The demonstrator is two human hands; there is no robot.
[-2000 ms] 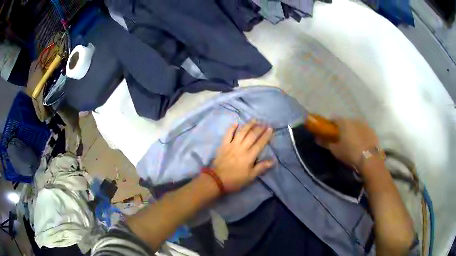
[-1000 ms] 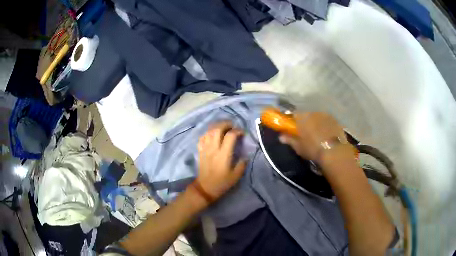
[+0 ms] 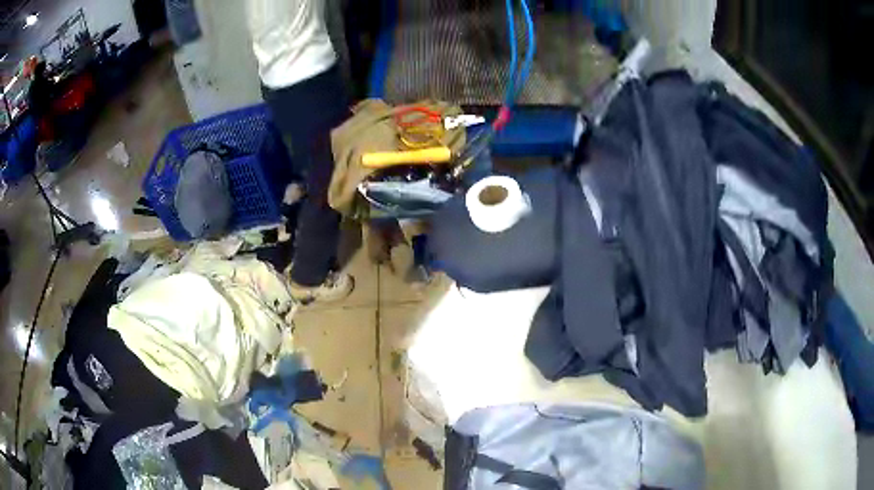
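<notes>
The pale blue-grey side of a garment [image 3: 575, 450] lies on the white-covered table [image 3: 479, 335] at the bottom edge of the view, cut off by it. Dark bands show at its left end. A pile of dark navy-grey garments [image 3: 652, 239] with paler grey parts lies behind it on the right. Neither of my hands is in the picture. The orange-handled iron is also out of view.
A white roll [image 3: 495, 203] stands on a dark rounded pad [image 3: 508, 244]. A yellow-handled iron [image 3: 407, 156] and red-orange looped handles [image 3: 419, 120] lie on tan cloth. A person [image 3: 305, 115] stands beside a blue basket [image 3: 225, 172]. Cloth heaps [image 3: 182, 335] cover the floor at left.
The view has swung left and up, bringing the person, basket and floor heaps into fuller view. Both hands and the orange-handled iron have left the picture.
</notes>
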